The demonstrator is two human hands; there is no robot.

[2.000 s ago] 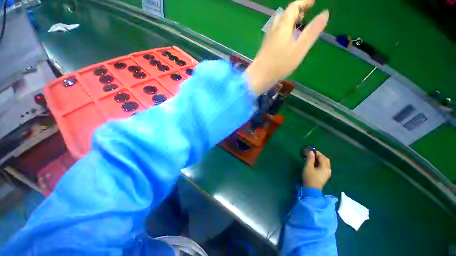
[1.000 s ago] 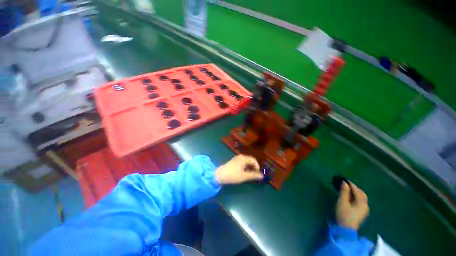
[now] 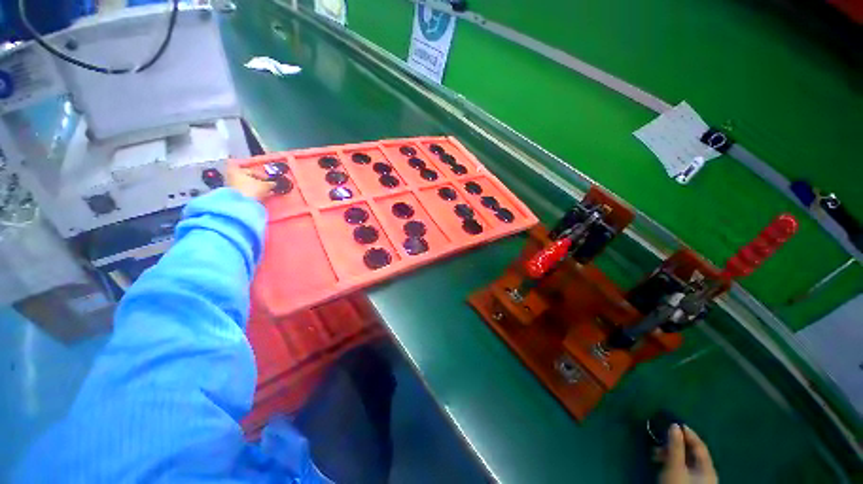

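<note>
My left hand (image 3: 248, 181) is at the far-left upper pocket of the salmon-red compartment tray (image 3: 293, 265), its fingertips on a glossy black round part (image 3: 281, 185) beside another disc. My right hand (image 3: 689, 456), cut off by the bottom edge, holds a dark round part (image 3: 665, 428) in its fingertips. Between the hands stands the reddish-brown press fixture (image 3: 530, 331). Its left clamp handle (image 3: 549, 257) is angled low; its right clamp handle (image 3: 762, 248) points up. The small nest (image 3: 568, 369) below the right clamp shows metal detail.
Stacked red trays (image 3: 312, 345) lie below the bench edge under the tray. White equipment (image 3: 161, 170) stands at the left. A crumpled white wipe (image 3: 272, 65) lies on the far part of the dark-green bench (image 3: 445, 331). A green panel with clipped papers (image 3: 677, 140) runs behind.
My left hand has moved from the fixture's front to the tray's far-left pocket, where a second disc now shows. My right hand still holds its part. The view has shifted, with the fixture now fully visible.
</note>
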